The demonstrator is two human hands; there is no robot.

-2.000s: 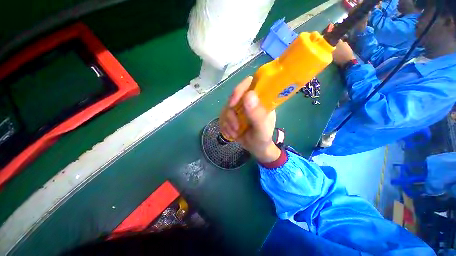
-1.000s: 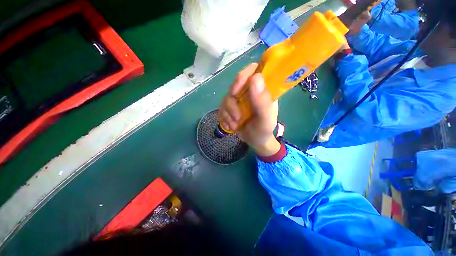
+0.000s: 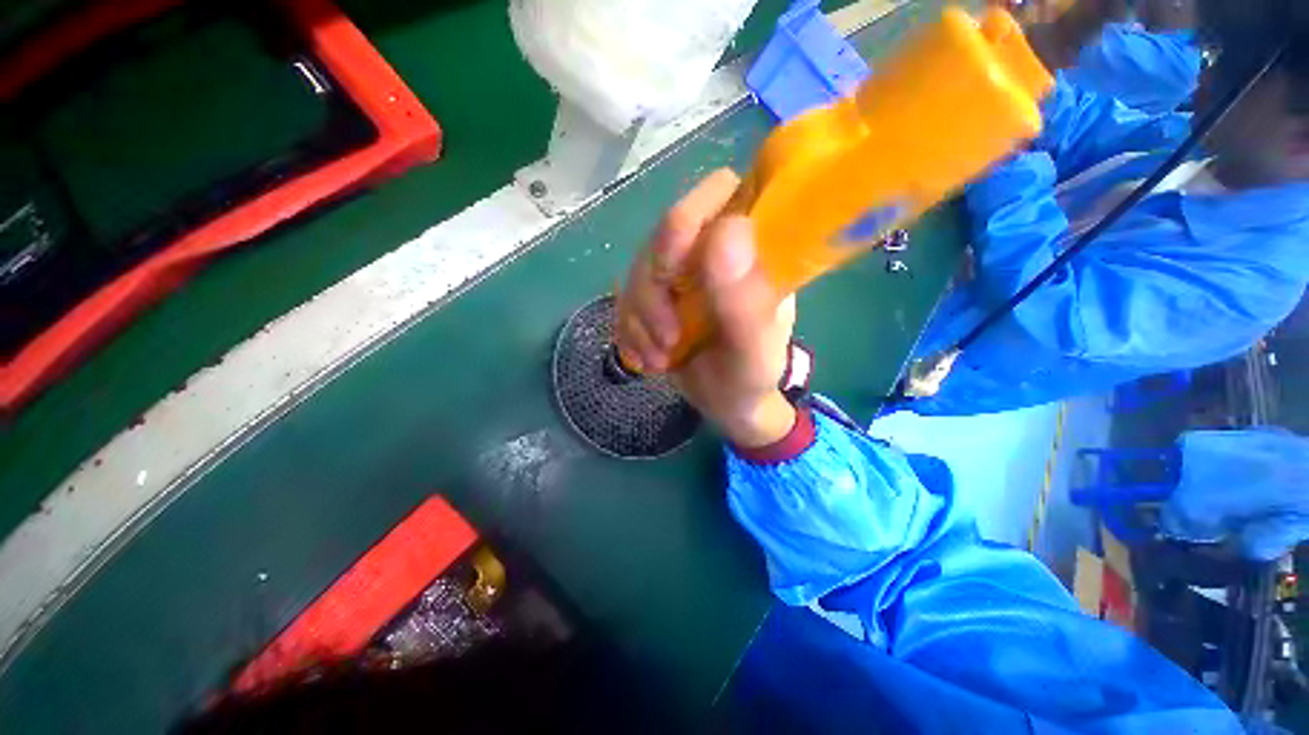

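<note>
My right hand [image 3: 715, 309] grips a yellow-orange electric screwdriver [image 3: 890, 151] with a blurred blue logo. Its dark nose points down at the round, grey speckled screw dish [image 3: 596, 402] on the green bench; the fingers partly hide the tip, and I cannot tell if it touches. Single screws cannot be made out. At the lower left, a red holding fixture [image 3: 359, 596] shows one edge, with a circuit board [image 3: 445, 618] and a small yellow part beside it. A dark blurred shape covers the rest of it. My left hand is not in view.
A whitish metal rail [image 3: 345, 280] divides the bench from a conveyor with a red-framed device [image 3: 409, 122]. A wrapped white post [image 3: 625, 58] stands at the rail, near a blue bin [image 3: 804, 65]. Small loose parts [image 3: 894, 251] lie beyond the screwdriver. Neighbouring workers in blue smocks [image 3: 1134, 287] sit at right.
The whole view has shifted a little. My right hand still holds the screwdriver over the dish, and its body now appears nearer the top right and more blurred. The loose parts are more hidden behind it.
</note>
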